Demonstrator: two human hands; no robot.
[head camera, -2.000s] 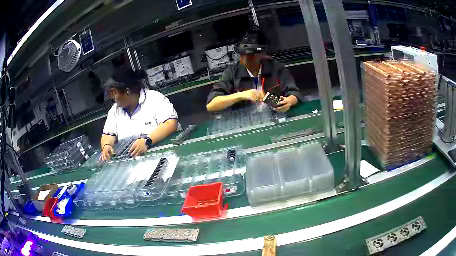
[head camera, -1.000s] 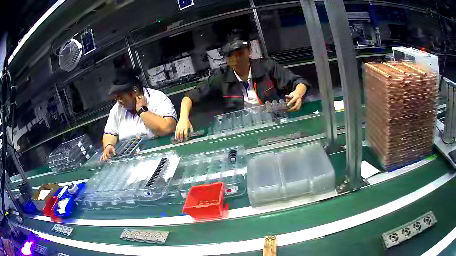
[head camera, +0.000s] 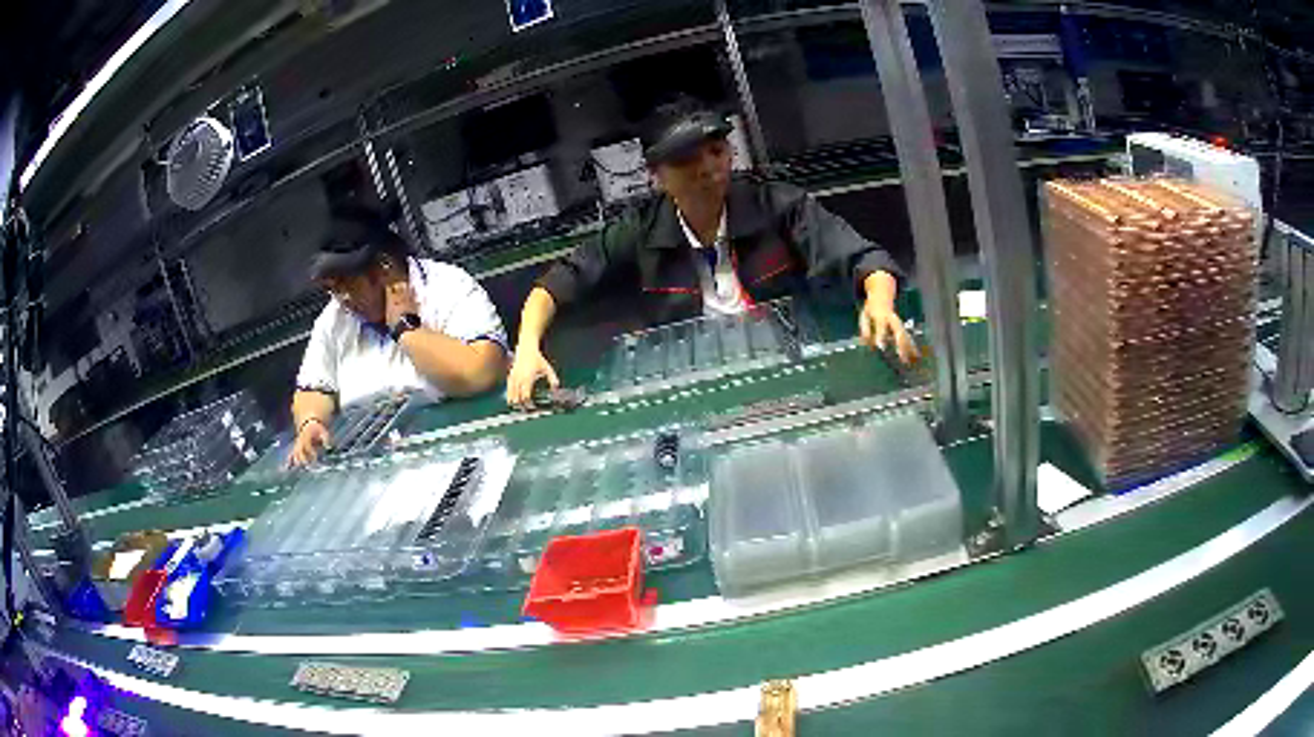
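Observation:
Neither of my hands is in the picture. A silver four-position plate (head camera: 1213, 642) lies tilted on the green belt at the lower right, its four round openings in a row. Another four-position plate (head camera: 350, 681) lies on the belt at the lower left, and a smaller-looking plate (head camera: 153, 659) lies further left. A small tan block (head camera: 775, 708) stands out at the bottom edge, partly cut off by the frame.
A red bin (head camera: 587, 580), a cloudy divided box (head camera: 836, 504) and clear blister trays (head camera: 360, 518) lie across the belt. A tall copper-coloured stack (head camera: 1149, 331) stands right of metal posts (head camera: 997, 288). Blue bins (head camera: 195, 576) are far left. Two people sit opposite.
The two left plates have moved left along the belt. The right plate has shifted right and slightly up. The dark-clothed person opposite has put down a held part and now reaches both arms out.

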